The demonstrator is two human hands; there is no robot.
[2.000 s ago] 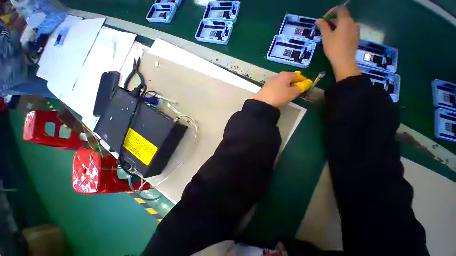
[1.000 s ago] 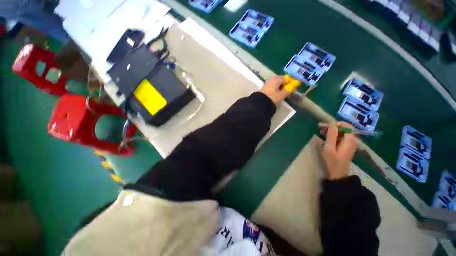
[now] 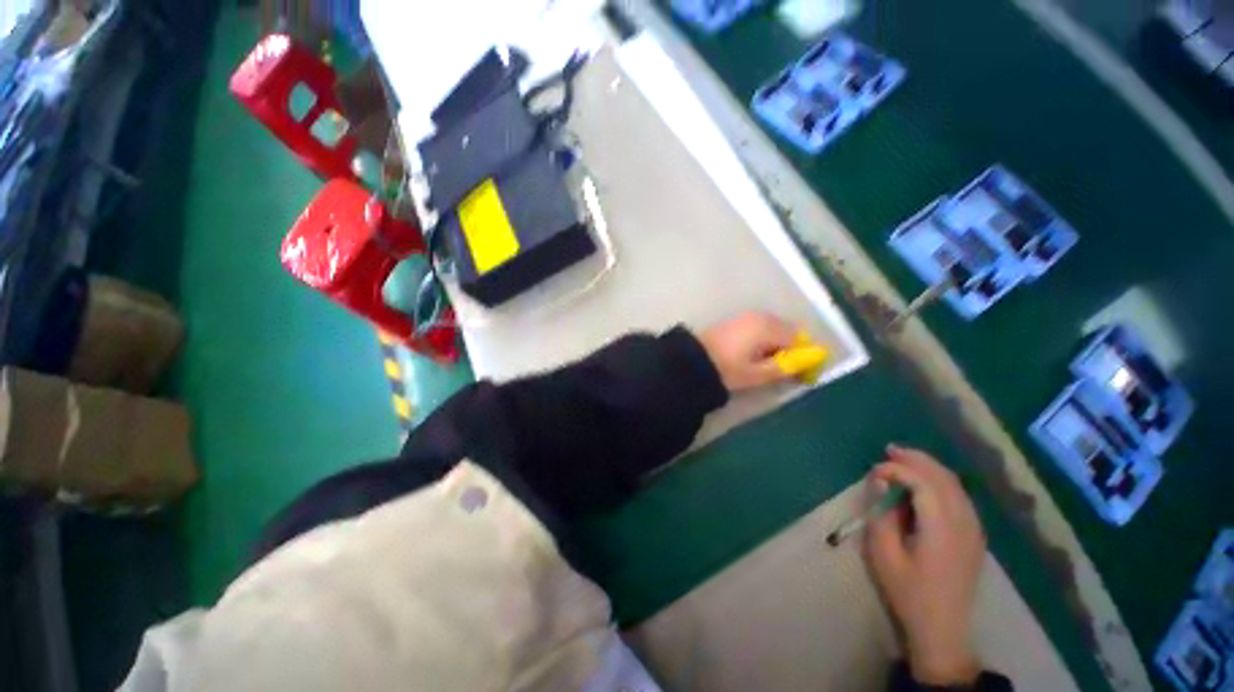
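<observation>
My left hand (image 3: 758,354) is over the edge of the cardboard and white paper. Yellow finger cots (image 3: 804,360) cover its fingertips. The fingers are bunched, and I cannot tell whether they hold anything. My right hand (image 3: 931,557) is over the nearer cardboard sheet, closed on a slim pen-like tool (image 3: 858,522) whose dark tip points down-left. Open blue plastic housings in pairs lie on the dark green belt: one pair at the top (image 3: 828,91), one beyond my left hand (image 3: 984,241), one beyond my right hand (image 3: 1114,422). Neither hand touches them.
A worn metal rail (image 3: 1008,466) runs between bench and belt. A black equipment box (image 3: 535,233) with a yellow label and wires sits on the far cardboard (image 3: 677,203). Red stools (image 3: 338,243) stand on the green floor at left, with brown boxes (image 3: 102,439) beyond.
The camera view has turned and shifted. My left hand has drawn back from the rail onto the paper edge. My right hand has moved back from the rail, the tool now pointing down-left.
</observation>
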